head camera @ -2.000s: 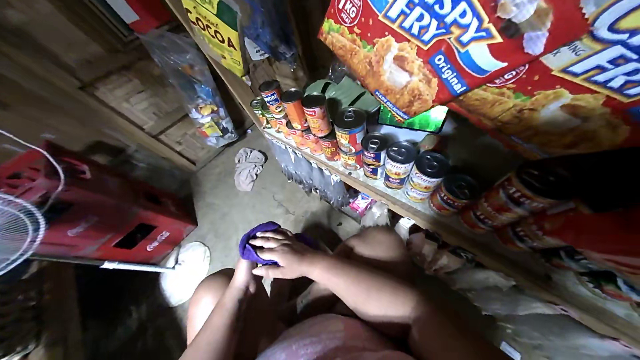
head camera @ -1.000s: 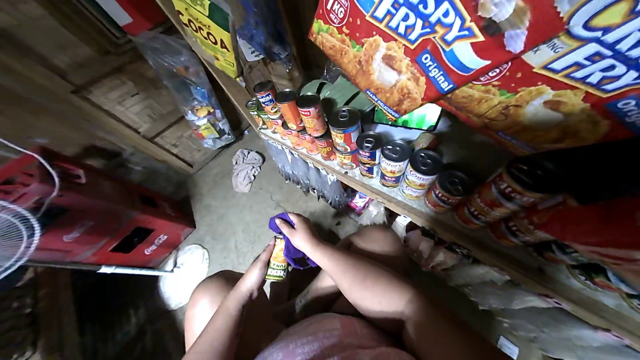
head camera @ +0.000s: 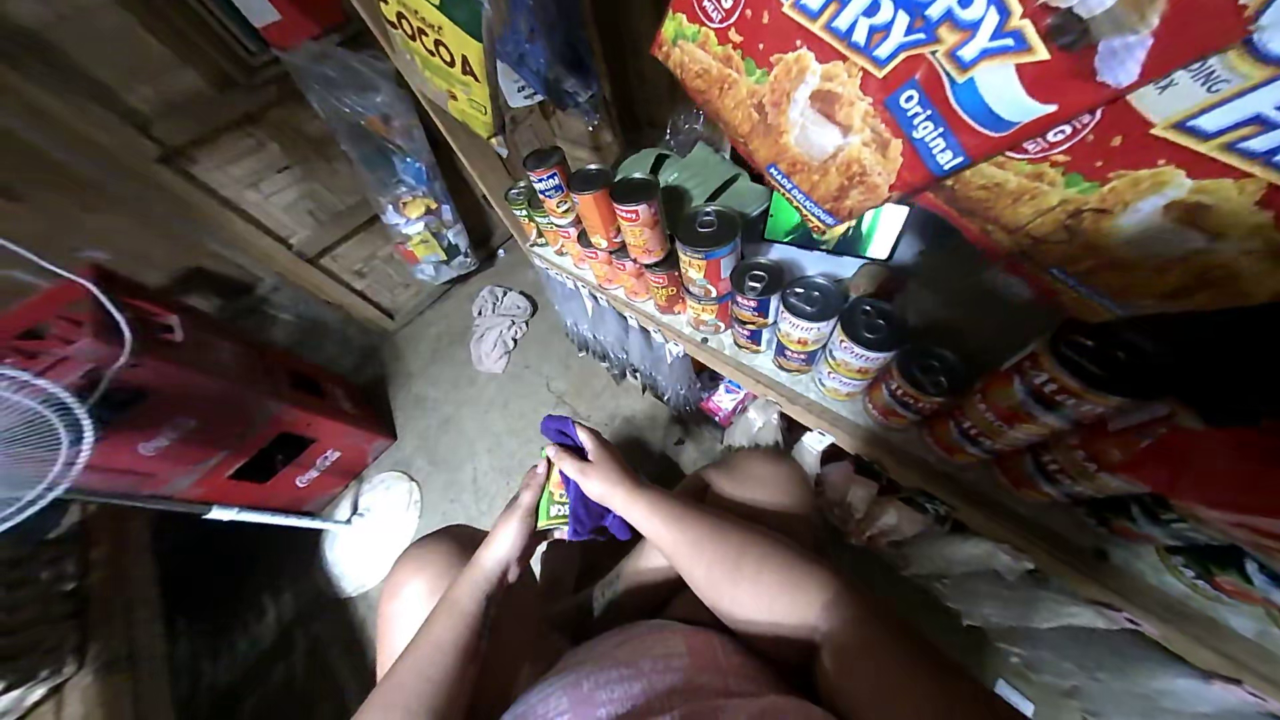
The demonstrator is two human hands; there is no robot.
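Between my hands, above my lap, is a small can with a green and yellow label (head camera: 549, 503). My left hand (head camera: 516, 520) holds the can along its left side. My right hand (head camera: 592, 466) grips a purple cloth (head camera: 590, 512), which lies against the can's right side and hangs down below the fingers. Most of the can is hidden by the cloth and fingers. To the right, stacked food cans (head camera: 708, 262) stand in a row along a wooden shelf (head camera: 740, 375). A green strappy item and a lit screen (head camera: 838, 225) sit behind them.
Red plastic crates (head camera: 290, 440) and a white fan (head camera: 40, 450) with a round white base (head camera: 372, 535) stand at left. A crumpled grey cloth (head camera: 500, 328) lies on the concrete floor. Large red food boxes (head camera: 830, 110) overhang the shelf; a plastic bag (head camera: 415, 215) hangs beyond.
Two seconds ago the purple cloth was bunched between both hands, covering what they held. The can's label has come into view, and the right hand has moved the cloth along the can's side.
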